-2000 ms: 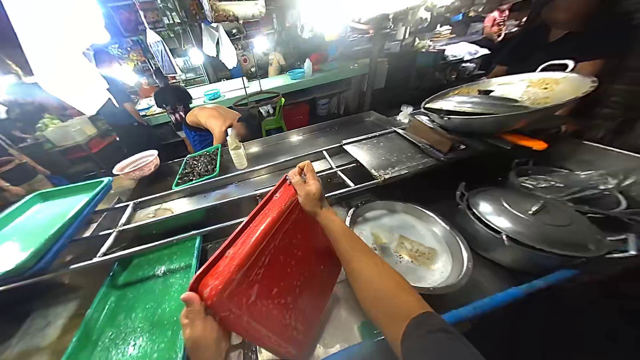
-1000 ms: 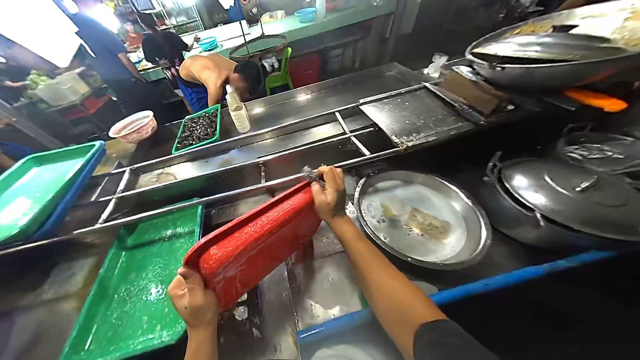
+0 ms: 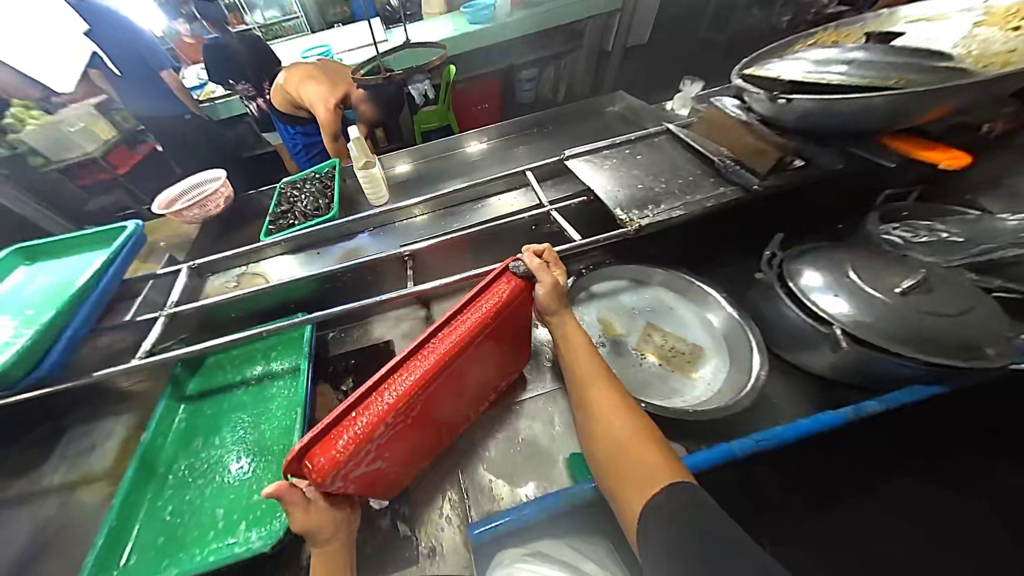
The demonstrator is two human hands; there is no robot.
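A wet red plastic tray (image 3: 432, 392) is held tilted on its side above the metal counter, between my two hands. My left hand (image 3: 320, 512) grips its lower near corner. At the upper far corner, my right hand (image 3: 546, 280) holds the rim and a dark steel-wool-like scrubber (image 3: 522, 269) against it. Right of the tray, a round metal basin (image 3: 668, 340) holds cloudy water with a brownish sponge or pad (image 3: 670, 349) in it. A wet green tray (image 3: 216, 456) lies to the left.
Metal rails (image 3: 344, 308) cross the counter. Beyond them stand a green basket of dark shellfish (image 3: 304, 200), a bottle (image 3: 370, 176) and a pink basket (image 3: 194, 196). A lidded pot (image 3: 896, 292) and a large wok (image 3: 848, 104) are at right. A person (image 3: 316, 96) bends over behind the counter.
The red tray has turned from facing me broadly to a steeper, more edge-on tilt. Both hands still hold it. The view has moved closer to the counter.
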